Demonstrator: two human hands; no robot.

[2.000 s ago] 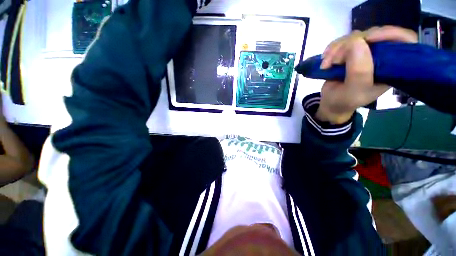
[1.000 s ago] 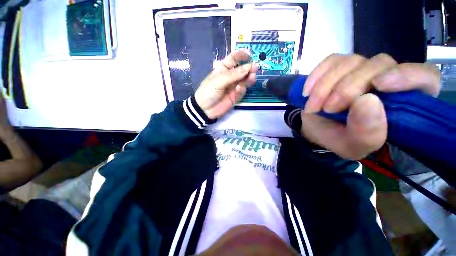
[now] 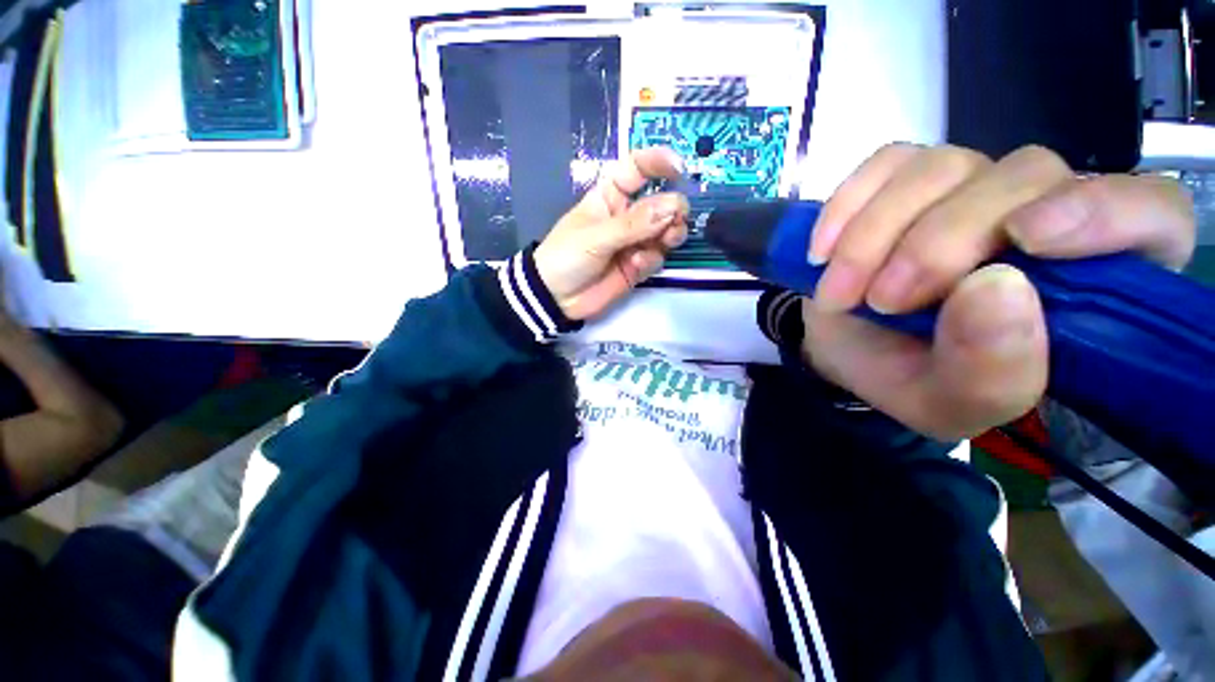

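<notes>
My right hand (image 3: 933, 267) is wrapped around a blue electric screwdriver (image 3: 1133, 333), its black nose pointing left over the lower part of the green circuit board (image 3: 746, 140). My left hand (image 3: 613, 240) is over the lower middle of the pale device frame (image 3: 429, 133), thumb and fingers nearly together near the screwdriver nose. Whether a screw is between the fingertips is too small to tell. The board sits in the frame's right section, its lower part partly hidden by my hands. A glossy dark panel (image 3: 526, 133) fills the left section.
Another green board (image 3: 237, 73) in a pale frame lies at the far left. Black and yellow strips (image 3: 40, 160) lie at the left edge. A black box (image 3: 1039, 80) and a metal-fitted device (image 3: 1170, 73) stand at the right. A person's arm (image 3: 53, 413) shows at the left.
My left arm has come back from the far side of the table, and my left hand is now over the board. The screwdriver has moved from the frame's right edge to over the board's lower part.
</notes>
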